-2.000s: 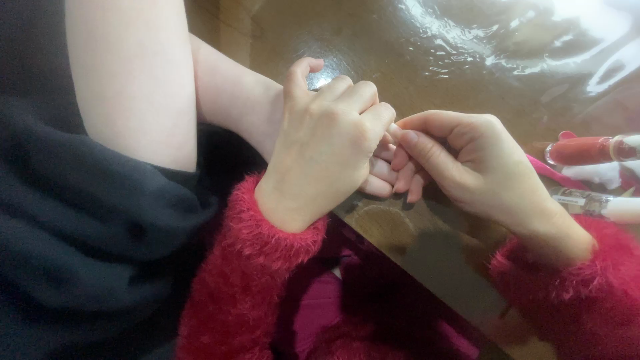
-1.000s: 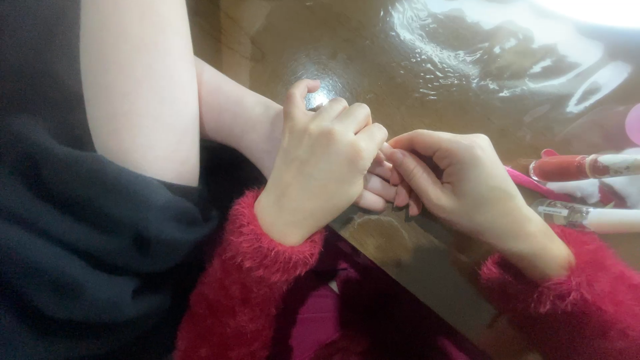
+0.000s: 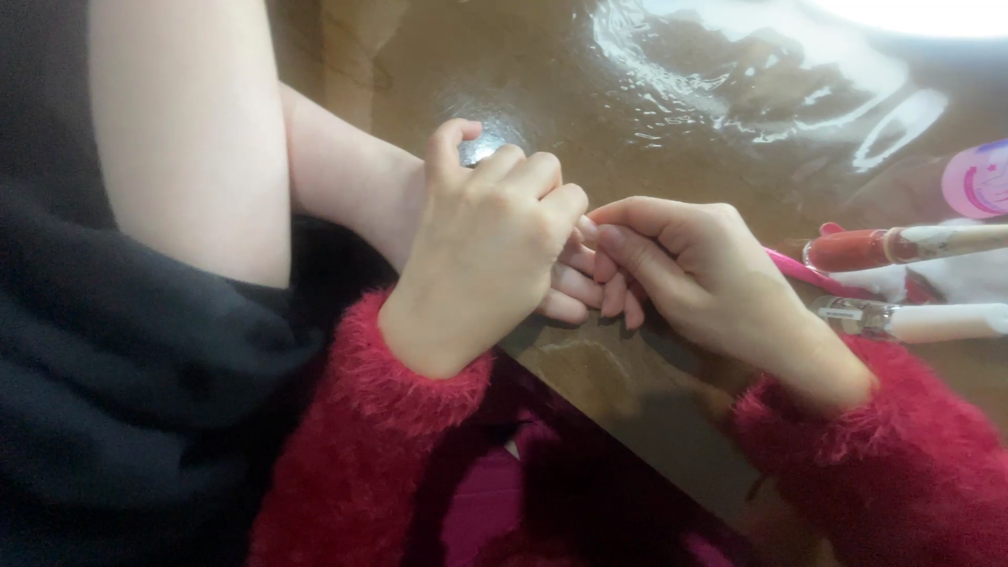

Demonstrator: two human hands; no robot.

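My left hand (image 3: 488, 244), in a fuzzy red sleeve, lies over another person's hand (image 3: 573, 291) and grips its fingers near the middle of the view. That person's bare forearm (image 3: 354, 165) comes in from the upper left, and part of the hand is hidden under mine. My right hand (image 3: 709, 276) has its thumb and forefinger pinched on the tip of one of the person's fingers, close to my left fingertips. Its other fingers are curled below. Whether something small is between the pinching fingertips cannot be told.
The brown table (image 3: 441, 47) has a glossy clear cover with bright reflections. At the right lie a red nail polish bottle (image 3: 846, 250), a pale bottle (image 3: 945, 323) with a clear part, and a pink round container (image 3: 976, 181). The person's black clothing (image 3: 142, 339) fills the left.
Both my hands keep their hold on the person's fingers. The pink container at the right has come further into view as the view shifted slightly.
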